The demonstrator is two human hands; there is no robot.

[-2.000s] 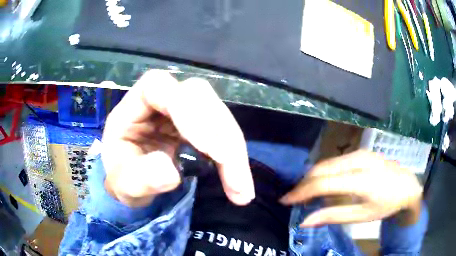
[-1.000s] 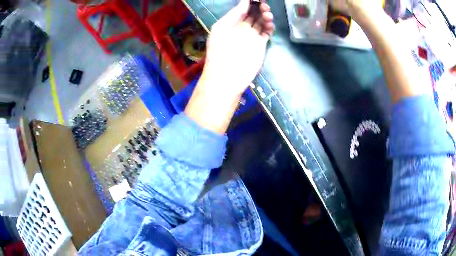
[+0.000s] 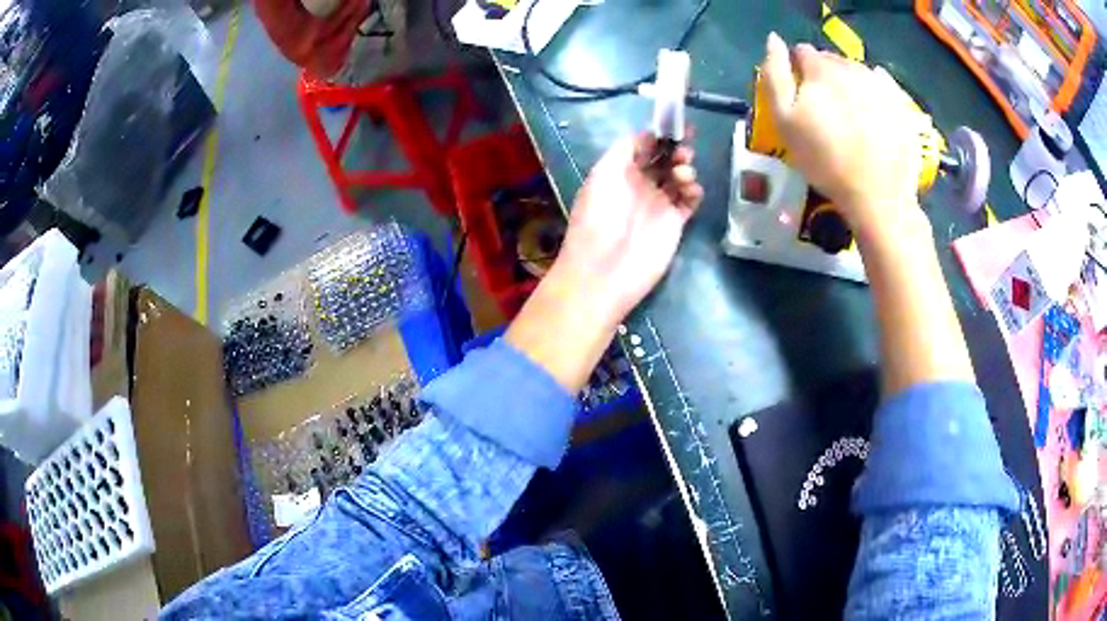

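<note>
The mini bench polisher stands on the green bench, with a yellow motor body (image 3: 767,119) on a white base (image 3: 743,218) with a black dial. My right hand (image 3: 850,127) rests over the motor, its fingers on top of the yellow body. The white buffing wheel (image 3: 671,95) is on the left shaft end. My left hand (image 3: 631,206) is just below this wheel, its fingertips closed around a small dark piece (image 3: 663,151) at the wheel's lower edge. The piece is mostly hidden by the fingers. A greyish-purple wheel (image 3: 969,170) is on the right shaft end.
A black mat (image 3: 777,485) with a curve of tiny white parts (image 3: 828,466) lies nearer me. Clear trays of dark pieces (image 3: 352,439), a white foam tray (image 3: 88,497) and a red stool (image 3: 389,91) are left of the bench. An orange-edged case (image 3: 1017,61) is far right.
The view has swung from my lap to the polisher. Since one second ago, more of the polisher shows, and my left hand now holds the dark piece at the white wheel.
</note>
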